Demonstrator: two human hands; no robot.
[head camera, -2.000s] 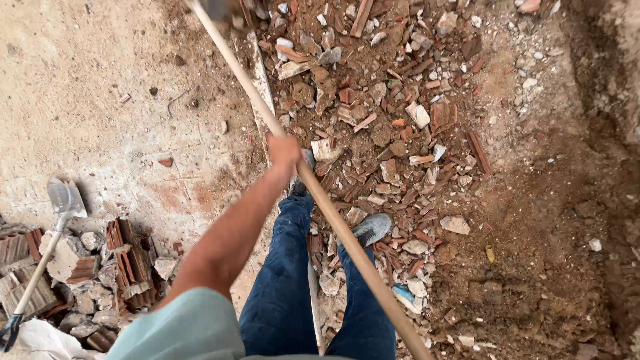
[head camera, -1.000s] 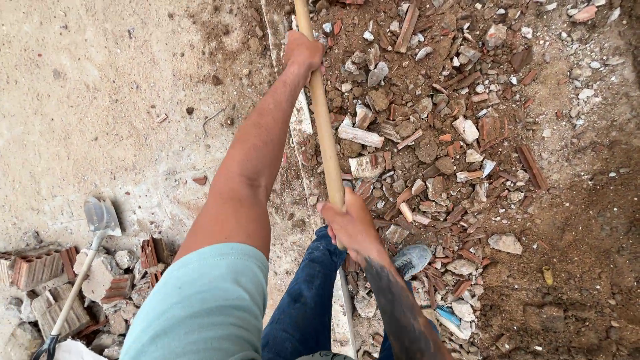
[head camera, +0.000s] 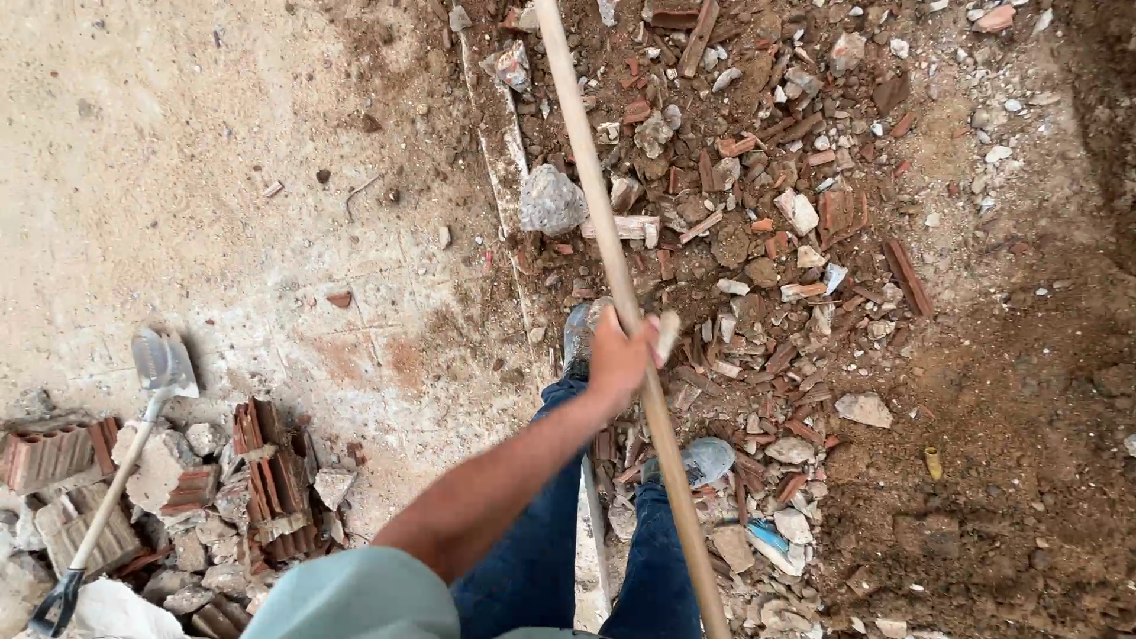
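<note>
My left hand (head camera: 624, 351) is closed around a long wooden handle (head camera: 590, 169), about mid-length, above my feet. The handle slants from the top edge down to the bottom right edge, and neither of its ends shows. Beneath it lies rubble (head camera: 781, 293) of broken red brick, stones and brown soil. A grey concrete chunk (head camera: 552, 201) rests just left of the handle, and a pale broken piece (head camera: 634, 228) sits partly under its line. My right hand is outside the view.
A shovel (head camera: 164, 362) with a black grip leans over a heap of broken hollow bricks (head camera: 277, 479) at lower left. A thin raised edge (head camera: 506, 151) separates the pale ground from the rubble. My shoes (head camera: 701, 461) stand among the debris.
My left hand has come down toward my feet since one second ago. My right hand, then on the handle, has left the view. The grey chunk now lies beside the raised edge.
</note>
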